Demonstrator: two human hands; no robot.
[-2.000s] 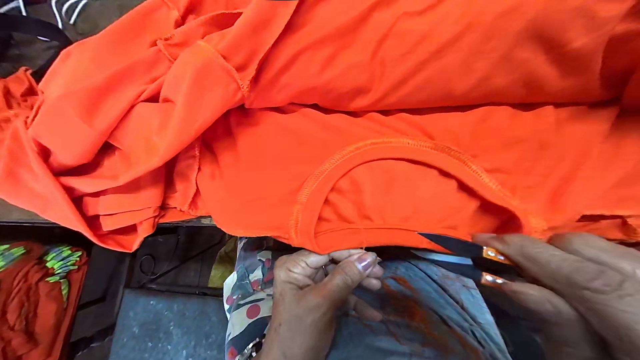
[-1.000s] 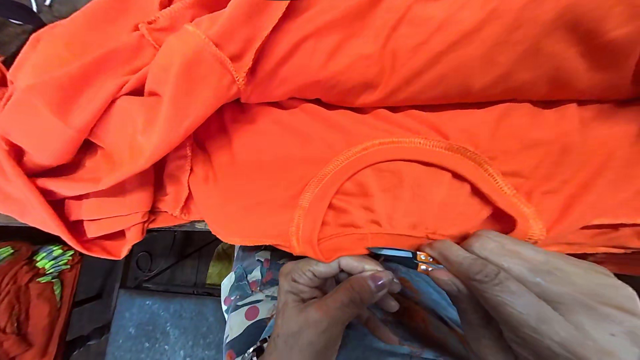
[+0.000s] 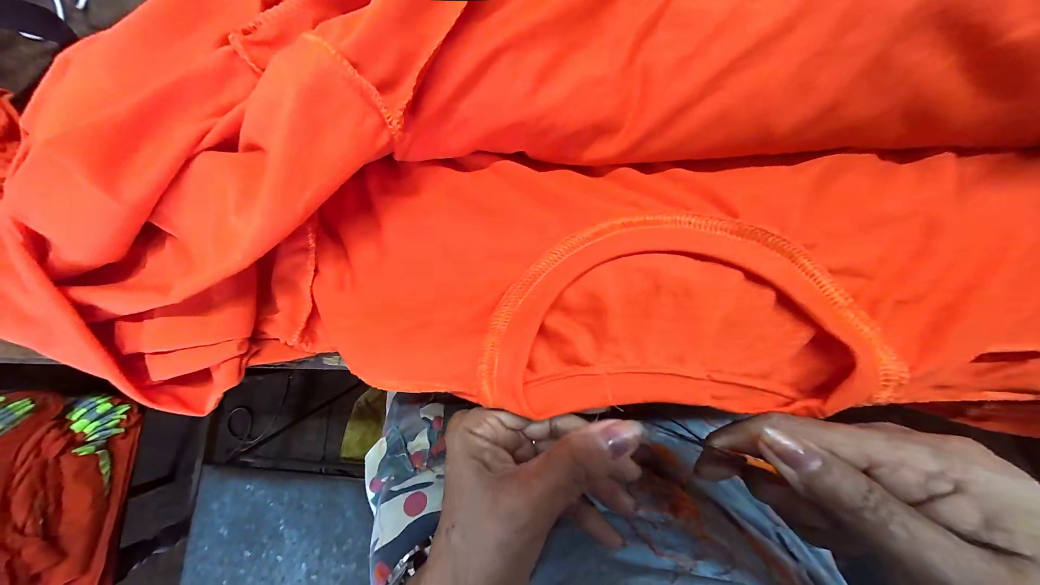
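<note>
An orange fabric garment with an overlocked seam lies spread across the view, its ribbed neckline curving toward me at lower centre. My left hand is at the near edge of the neckline, thumb and fingers pinched together; whether they grip the edge or a thread is too small to tell. A short loose thread shows at the neckband just above it. To the right, my right hand has its fingers closed around small thread snips, mostly hidden, with dark slender blades pointing left below the neckline.
At lower left lies dark orange fabric with yellow-green and grey pieces on it. A blue-grey flat surface is below the work. Patterned cloth and blue cloth covered in orange lint lie under my hands. A wooden edge shows beneath the garment.
Two seconds ago the snips lay plainly visible beside the neckband; now my right fingers cover most of them. My left hand stays near the same edge.
</note>
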